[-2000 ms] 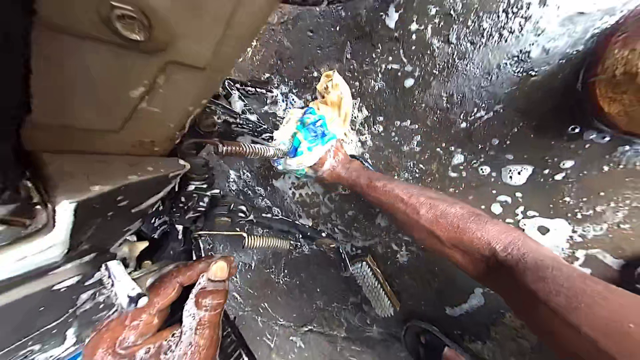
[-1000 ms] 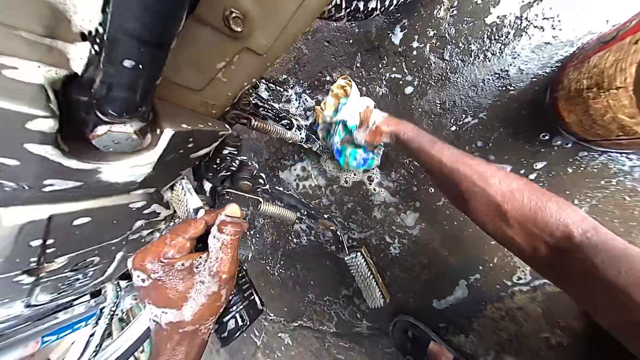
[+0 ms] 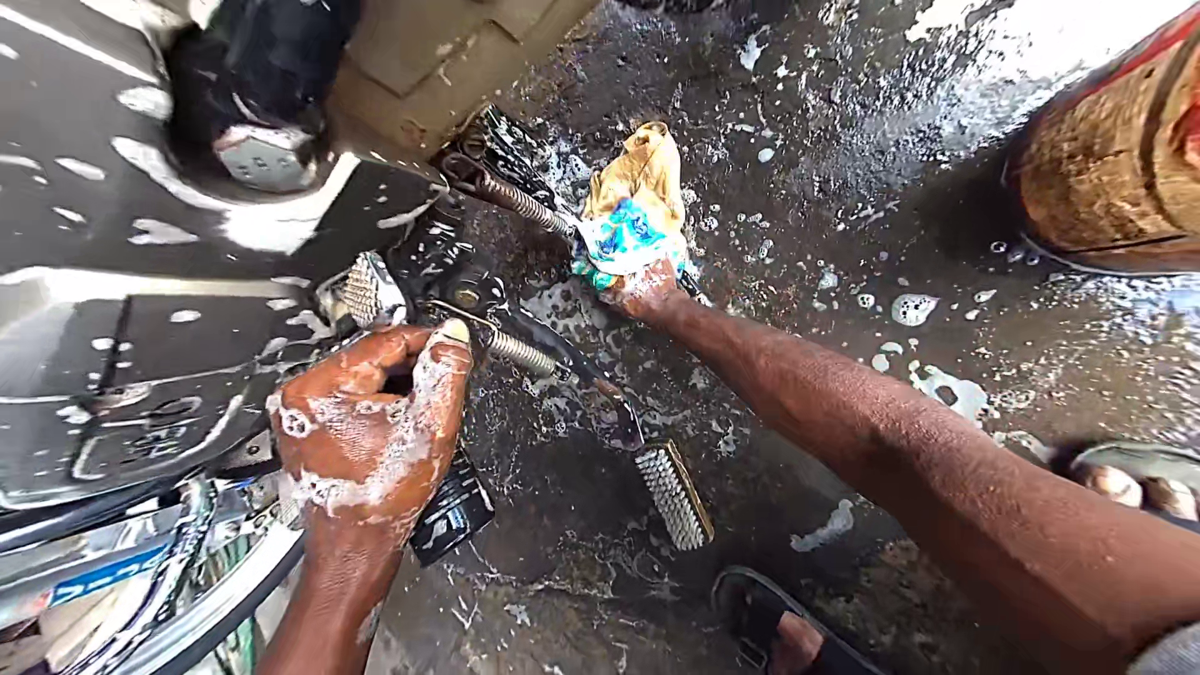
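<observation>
My right hand (image 3: 645, 289), reaching in from the lower right, grips a wet bundled cloth (image 3: 630, 230), tan at the top and blue and white below. The cloth lies against the lower end of a coil spring (image 3: 525, 206) under a soapy vehicle body (image 3: 141, 234). Suds coat my left hand (image 3: 375, 422), whose thumb and fingers are bent together beside a thin metal rod and a second coil spring (image 3: 520, 352); whether it pinches the rod is unclear. A ribbed metal foot pedal (image 3: 675, 495) sits at the end of a dark lever. Another ribbed pedal (image 3: 370, 292) is just above my left hand.
A large hex bolt head (image 3: 262, 157) shows at upper left. A brown round container (image 3: 1116, 159) stands at the right on the wet, foamy floor (image 3: 825, 375). A sandaled foot (image 3: 797, 637) is at the bottom, and toes in another sandal (image 3: 1134, 487) are at the right edge.
My right hand and the cloth have moved up against the spring from a spot just beyond its end one second ago. My left hand has come up to the rod since the earliest frame. The view has shifted.
</observation>
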